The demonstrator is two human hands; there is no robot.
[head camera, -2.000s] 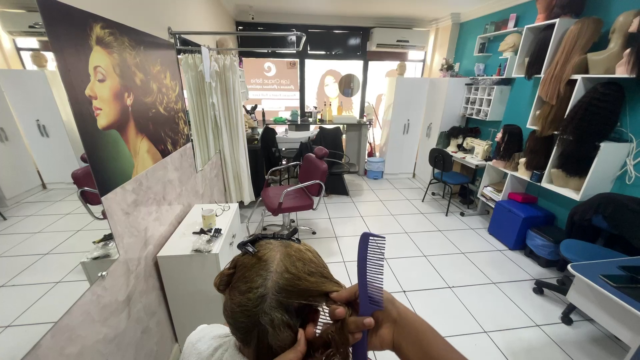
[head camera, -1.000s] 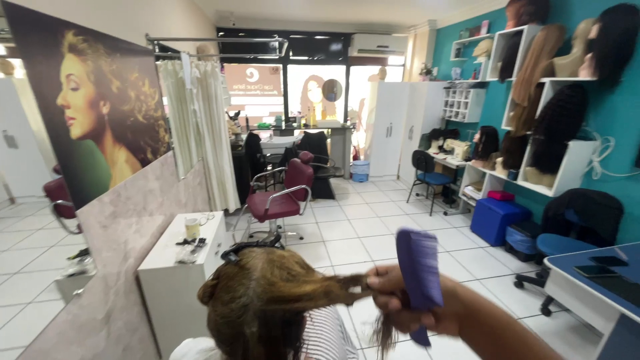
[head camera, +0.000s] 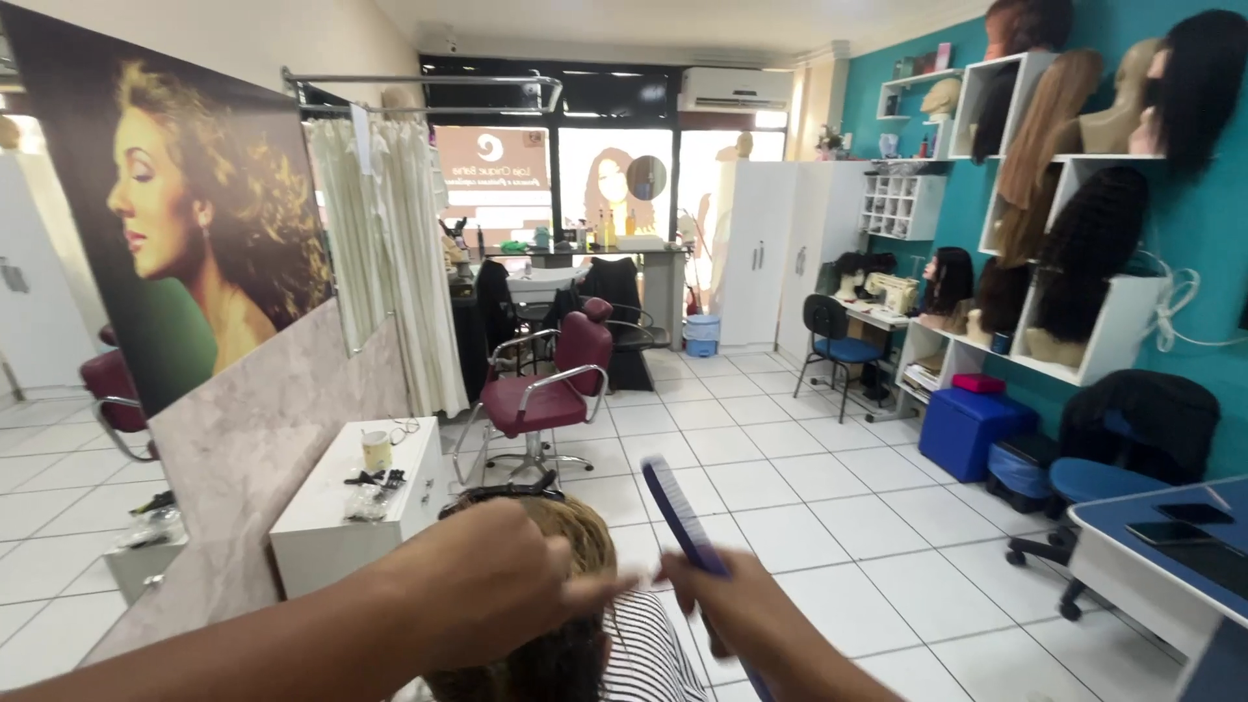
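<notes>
Below me a seated person's light brown hair (head camera: pixel 580 531) shows, with dark clips (head camera: pixel 507 489) on top and a striped garment (head camera: pixel 648 648) over the shoulder. My left hand (head camera: pixel 512 570) crosses in front of the head, its index finger pointing right towards my other hand; whether it pinches hair is unclear. To the right of the head, my right hand (head camera: pixel 717 595) grips a purple comb (head camera: pixel 687 517), teeth up and slanting to the upper left. The fingertips of both hands come close together, and a thin strand may lie between them, but blur hides this.
A white cabinet (head camera: pixel 341 487) at left bears a cup (head camera: pixel 376 450) and black clips (head camera: pixel 375 480). Ahead stands a burgundy salon chair (head camera: pixel 541 395). On the right are a blue desk (head camera: pixel 1180 546) with phones, a blue office chair (head camera: pixel 1111 478), a blue box (head camera: pixel 975 434) and shelves with wigs.
My left arm has come into view across the head. The stretched lock seen one second ago no longer shows in my right hand, which still has the comb, now tilted to the left.
</notes>
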